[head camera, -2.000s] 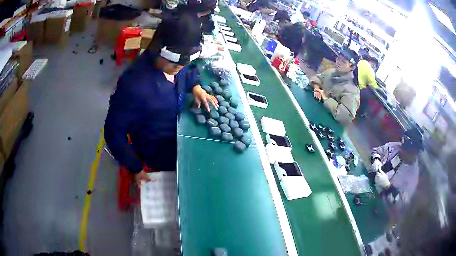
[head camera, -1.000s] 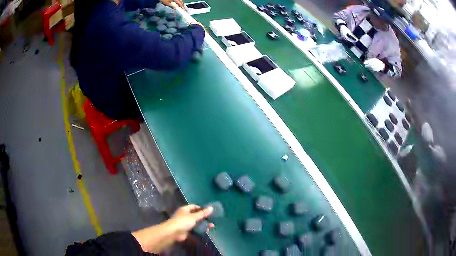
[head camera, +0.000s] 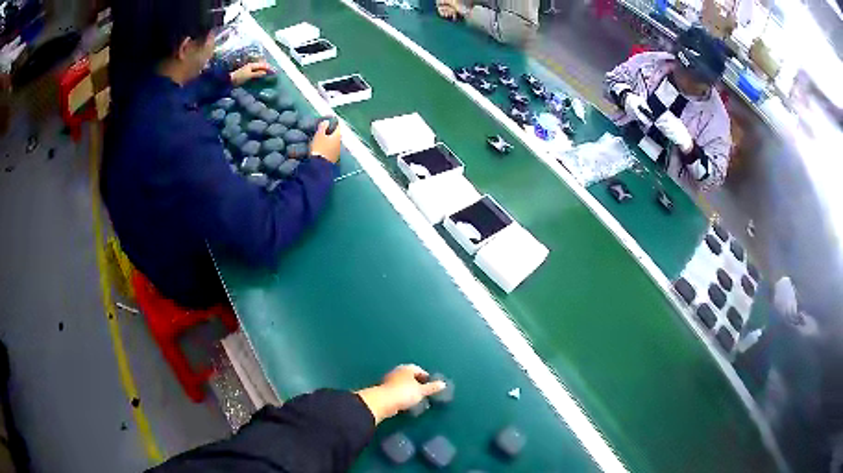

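Note:
My left hand (head camera: 403, 390) reaches in from the lower left over the green bench, its fingers closed on a dark grey charging case (head camera: 443, 388). Another dark case shows partly under the fingers. Three loose charging cases lie nearer to me, at the bottom of the picture: one on the left (head camera: 397, 448), one beside it (head camera: 438, 451) and one farther right (head camera: 509, 441). A small white scrap (head camera: 514, 394) lies to the right of my hand. My right hand is not in view.
A neighbouring worker (head camera: 176, 175) sits at the left with hands around a pile of cases (head camera: 263, 134). The belt (head camera: 592, 342) carries white-rimmed boxes (head camera: 479, 222) and white lids (head camera: 511, 259). A white tray of cases (head camera: 719, 286) lies across it.
My left hand has moved forward with the cases, from the bench's near-left edge to beyond the loose ones. The view has shifted. The neighbour's forearm has drawn back from across the pile.

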